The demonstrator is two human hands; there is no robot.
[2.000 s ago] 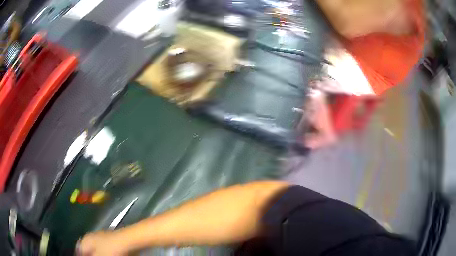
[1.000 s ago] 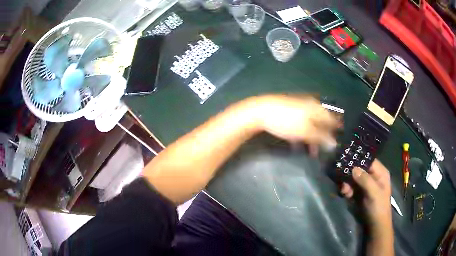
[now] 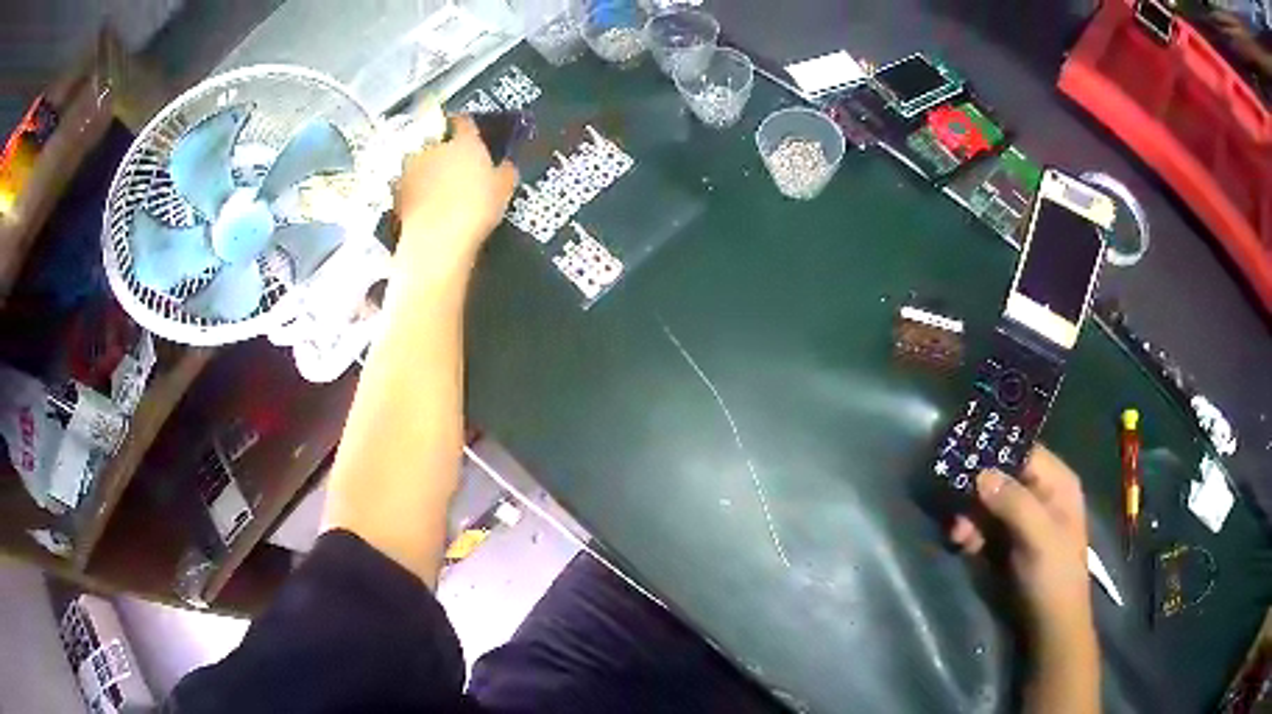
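Observation:
A black flip phone [image 3: 993,416] stands open at the right, its pale-framed screen half up and its large white number keys facing me. My right hand [image 3: 1030,509] holds its lower end, thumb beside the bottom keys. My left hand [image 3: 453,188] is at the upper left beside the fan, closed around a dark smartphone [image 3: 505,133]. Only one end of that phone shows; the hand and forearm hide the rest. A small brown block [image 3: 929,338] with a white edge lies on the green mat [image 3: 795,307], left of the flip phone.
The white fan [image 3: 240,223] stands at the left. White keypad sheets [image 3: 572,184] lie near it. Clear screw cups [image 3: 801,151] stand at the back, with circuit boards [image 3: 956,135] and a red tray [image 3: 1186,140] to their right. A screwdriver [image 3: 1130,467] lies far right.
My left hand has moved from beside the flip phone to the smartphone by the fan and taken hold of it. The brown block is now uncovered. My right hand still holds the flip phone.

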